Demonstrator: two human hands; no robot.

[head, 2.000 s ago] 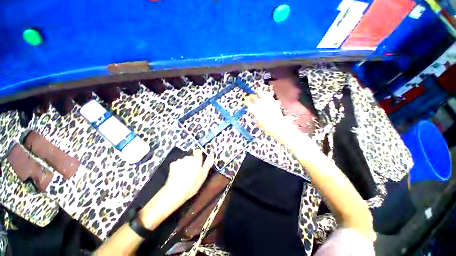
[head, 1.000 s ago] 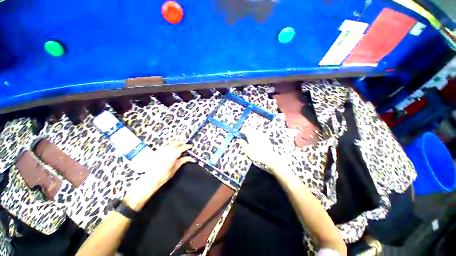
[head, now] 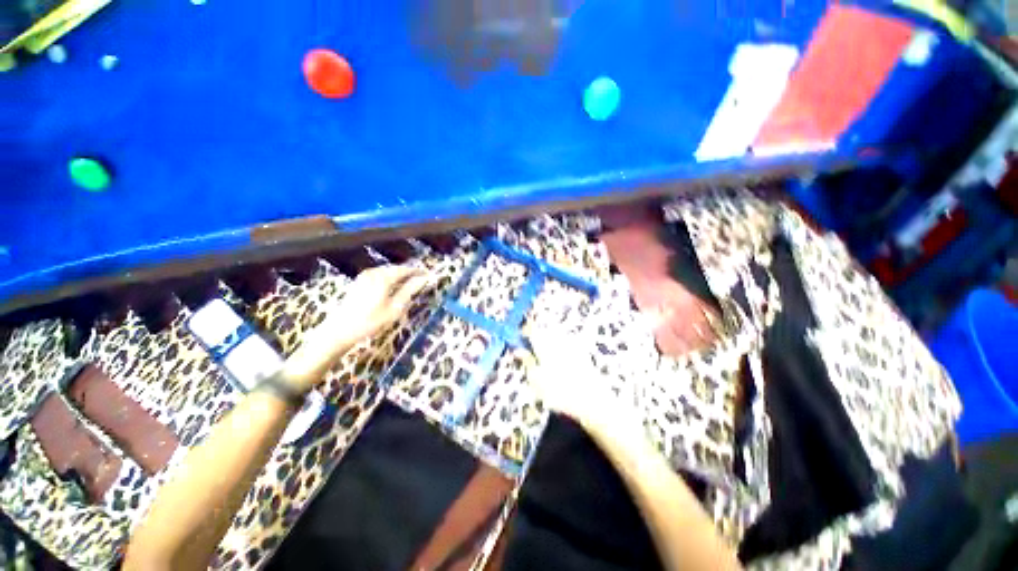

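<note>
A rectangular cutting die, an open blue frame with crossbars, lies tilted on the leopard-print material. My right hand is blurred and rests at the crossbars near the die's right side; its fingertips cannot be made out clearly. My left hand is over the material just left of the die's upper left side, fingers extended and apart, holding nothing visible. A long narrow cutting die, white with blue bands, lies further left, partly hidden under my left wrist.
The blue press beam with red and green buttons spans the far side. The reddish-brown board shows through openings. Black layers lie nearest me. A blue bucket is at the right edge.
My left hand has moved from the die's near left corner up along its left side, away from me. My right hand stays at the crossbars. The view has shifted slightly.
</note>
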